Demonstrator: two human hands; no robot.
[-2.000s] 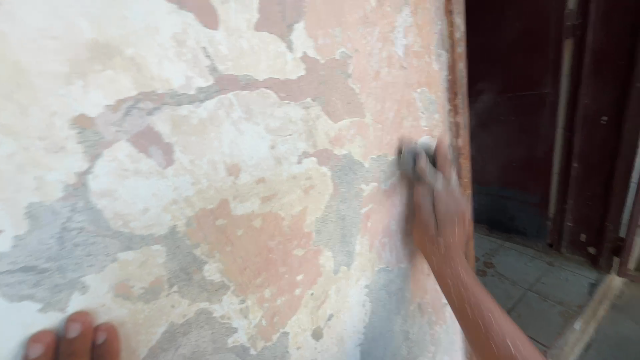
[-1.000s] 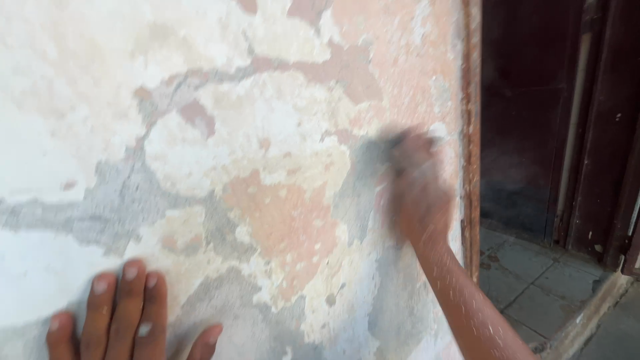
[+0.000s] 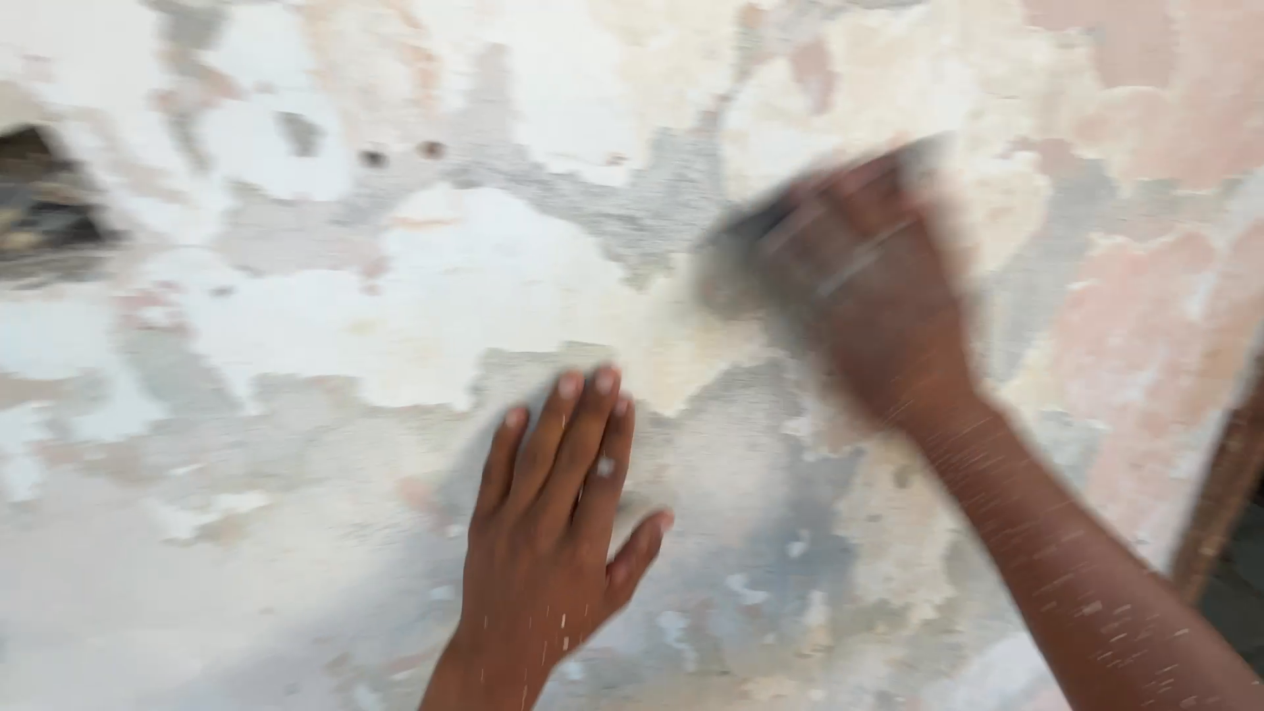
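A wall (image 3: 474, 286) with patchy white, cream, pink and grey paint and plaster fills the head view. My left hand (image 3: 558, 504) lies flat against it at lower centre, fingers pointing up, slightly apart, holding nothing. To the upper right of it, my right hand (image 3: 864, 286) is blurred by motion and grips a dark grey, flat-looking object (image 3: 736, 252) against the wall; blur hides what exactly it is. Pale specks of dust cover my right forearm and dot my left hand.
A rough, dark hole (image 3: 44, 202) opens in the wall at the left edge, with two small holes (image 3: 373, 158) to its right. At the lower right, a brown frame edge (image 3: 1224, 484) borders the wall, with a dark floor area beyond.
The view has swung left along the wall. My right hand, still on the grey object, has moved left, away from the brown frame edge. More of my left hand shows, now farther left on the wall.
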